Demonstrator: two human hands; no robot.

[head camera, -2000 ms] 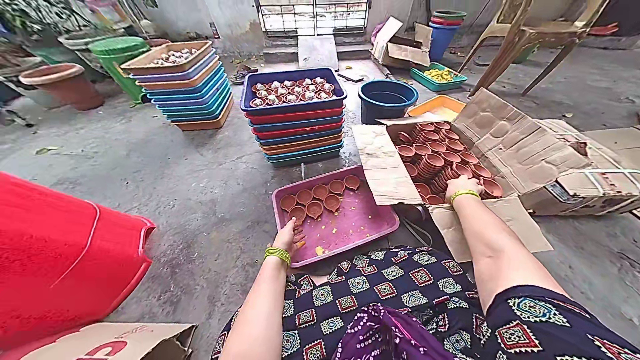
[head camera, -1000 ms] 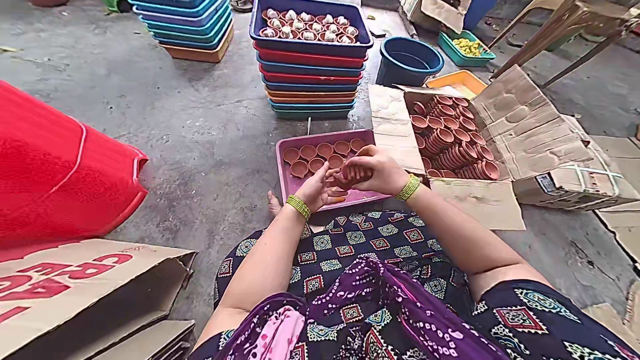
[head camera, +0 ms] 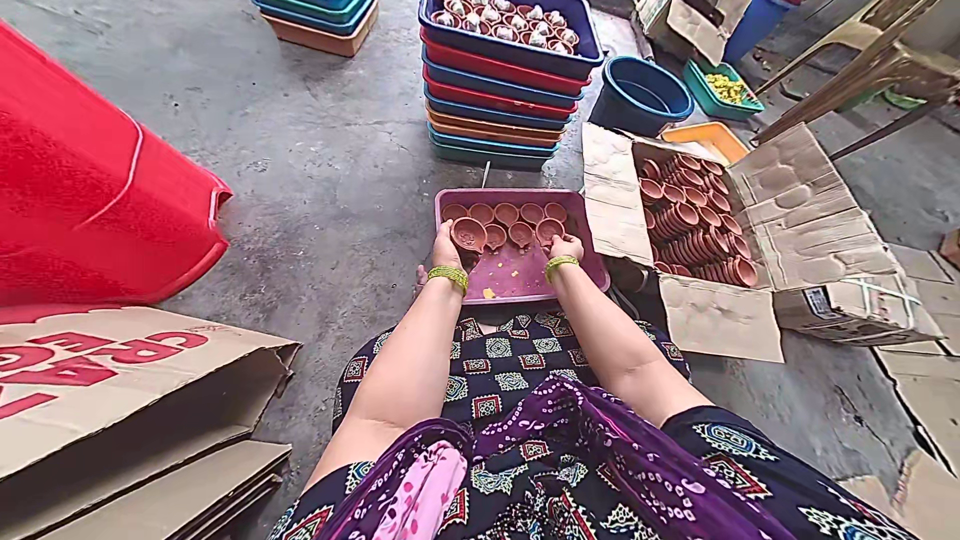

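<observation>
A pink plastic tray (head camera: 525,281) lies before my lap, with small clay diya lamps (head camera: 506,215) in rows at its far side and yellow bits on its floor. My left hand (head camera: 448,251) grips a small stack of clay diyas (head camera: 469,235) over the tray's left part. At the right of the rows, my right hand (head camera: 566,247) has its fingers on a single clay diya (head camera: 550,230) at the end of the nearer row. To the right of the tray, an open cardboard box (head camera: 619,202) holds many stacked clay diyas (head camera: 694,217).
Beyond the tray stands a stack of coloured trays (head camera: 502,90), the top one holding filled diyas. A blue tub (head camera: 641,97), a green tray (head camera: 724,94) with yellow pieces and a chair (head camera: 855,60) are at the back right. Red plastic furniture (head camera: 97,172) and a flattened carton (head camera: 142,360) lie left.
My right hand has moved from the box to my left hand, then to the row's right end. More diyas sit in the tray. My left hand has taken hold of a stack. The view has tilted down.
</observation>
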